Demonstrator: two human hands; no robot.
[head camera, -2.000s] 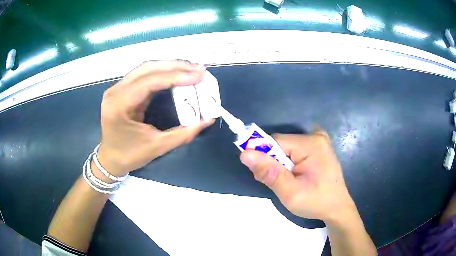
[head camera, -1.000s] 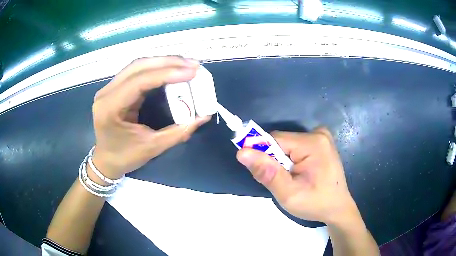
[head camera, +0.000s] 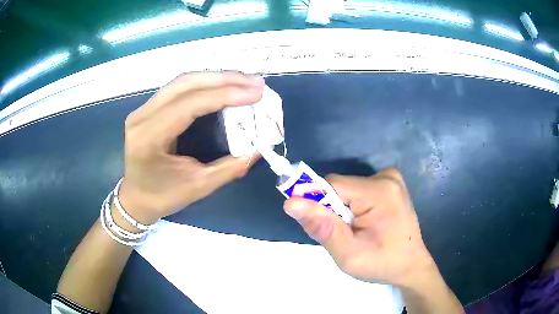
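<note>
My left hand (head camera: 174, 144) holds two white units (head camera: 240, 130) side by side between thumb and fingers, above the dark worktop. Each end face shows a small reddish mark, and thin leads hang from their lower edges. My right hand (head camera: 368, 227) grips a white glue tube (head camera: 315, 191) with blue-purple print. Its pale nozzle (head camera: 273, 158) points up and left, with the tip at the lower part of the units, near the line between them. Whether the tip touches them is hard to tell.
A white sheet (head camera: 257, 264) lies on the dark worktop (head camera: 478, 159) below my hands. Behind is a white rail (head camera: 368, 52) and a green belt (head camera: 122, 15) with several white units on it. A white block (head camera: 555, 193) sits at the right edge. A purple sleeve (head camera: 539, 294) shows at lower right.
The held units have tilted and moved slightly right. The nozzle has gone from the right unit's lower right edge to between the two units. Units on the belt have moved left.
</note>
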